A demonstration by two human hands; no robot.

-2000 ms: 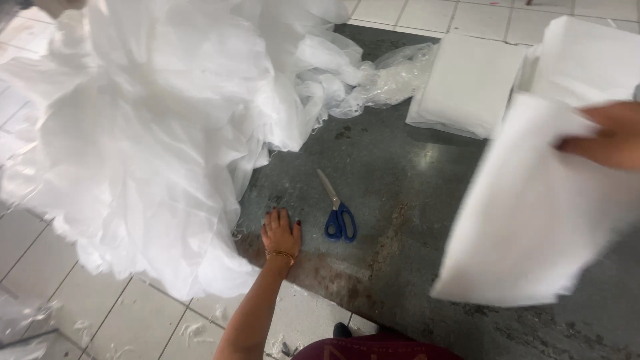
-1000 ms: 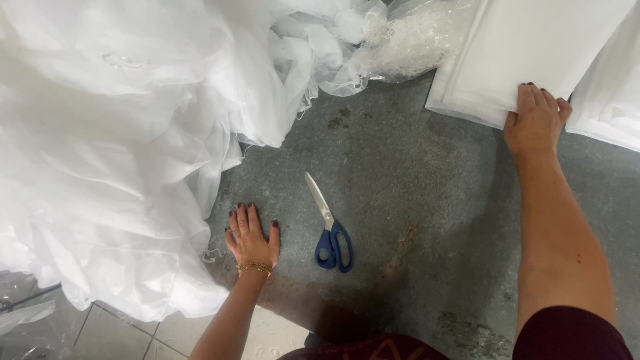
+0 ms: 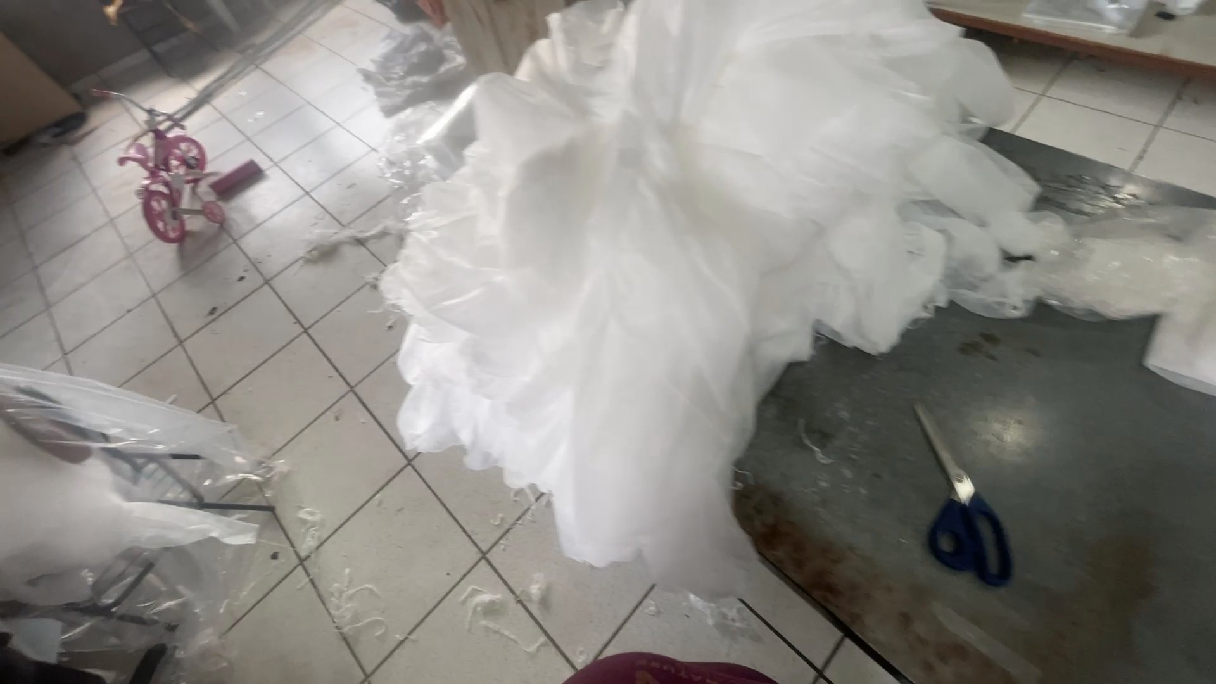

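A large heap of sheer white fabric (image 3: 655, 275) spills over the dark grey table (image 3: 855, 418) and hangs past its edge. Scissors with blue handles (image 3: 969, 532) lie on the table right of the heap, blades pointing up and left. At the far left edge, a blurred skin-toned shape shows at clear plastic over white material (image 3: 57, 503); it may be my left hand, but its fingers cannot be made out. My right hand is out of view. Folded white sheets (image 3: 1187, 347) show at the right edge, beside a clear plastic bundle (image 3: 1111, 266).
A pink child's bicycle (image 3: 171, 185) stands on the tiled floor (image 3: 275, 323), with a purple cylinder (image 3: 236, 179) beside it. Thread scraps (image 3: 356, 608) litter the tiles. Dark metal bars (image 3: 228, 507) show by the plastic at left. Another surface (image 3: 1092, 38) stands at the top right.
The view has swung far left. My left hand has left the tabletop beside the scissors, where it rested before. My right hand, earlier on the folded white sheets, has gone out of view.
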